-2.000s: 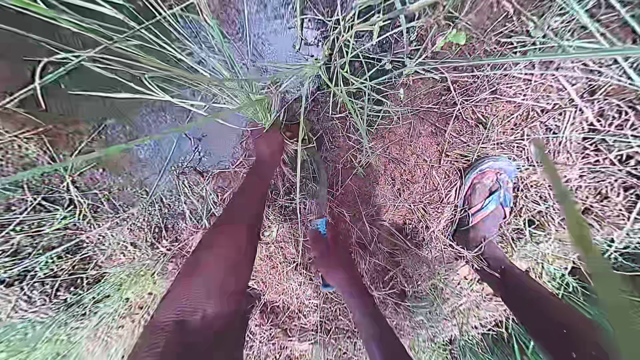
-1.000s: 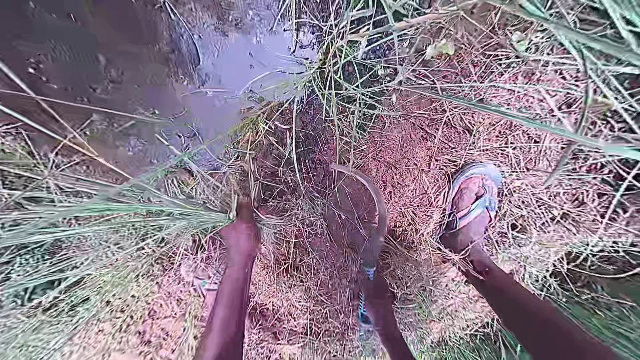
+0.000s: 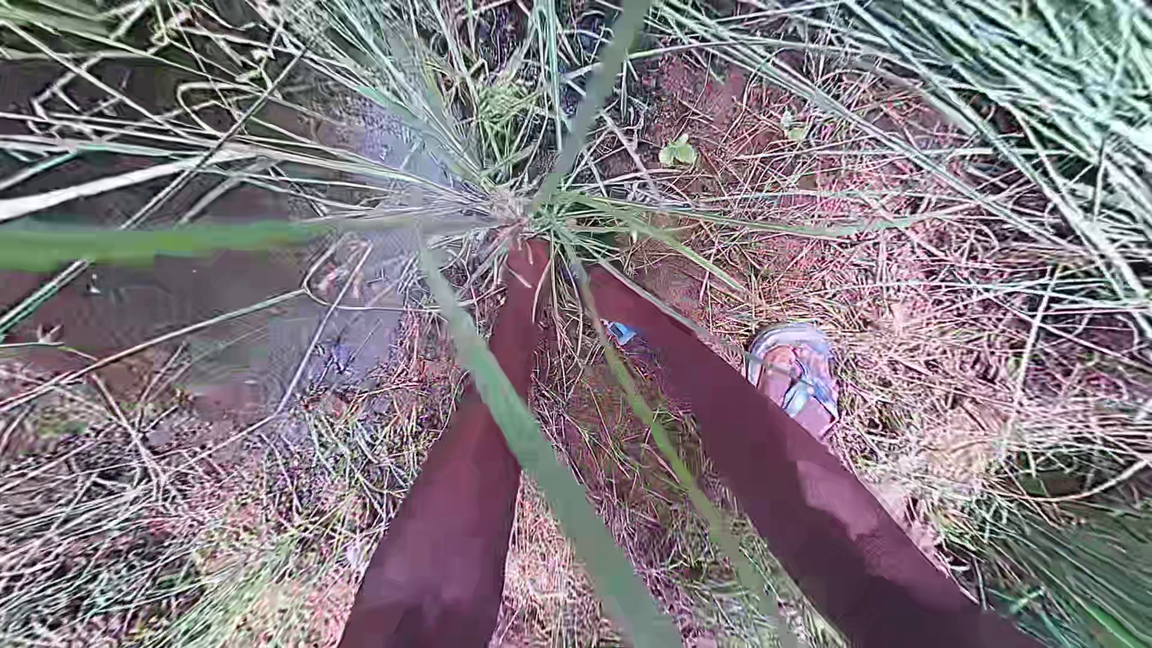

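Note:
My left hand (image 3: 526, 256) is closed around the base of a tuft of tall green grass (image 3: 504, 193), whose blades fan out on every side. Close beside it on the right is my right hand (image 3: 605, 283), partly covered by grass. The blue end of the sickle's handle (image 3: 619, 332) sticks out below that hand. Grass and my hands hide the sickle's curved blade. Several long blades cross in front of my forearms, blurred and close to the camera.
Muddy water (image 3: 297, 333) lies at the left. My foot in a blue-strapped sandal (image 3: 794, 373) stands on cut, dry grass at the right. Dense tall grass (image 3: 1062, 117) grows at the upper right, and a small leafy plant (image 3: 678, 151) is near the top.
My left hand held a grass bundle out at the left a second ago; now it is at the standing tuft. My right hand has moved up beside it with the sickle, whose blade was visible before.

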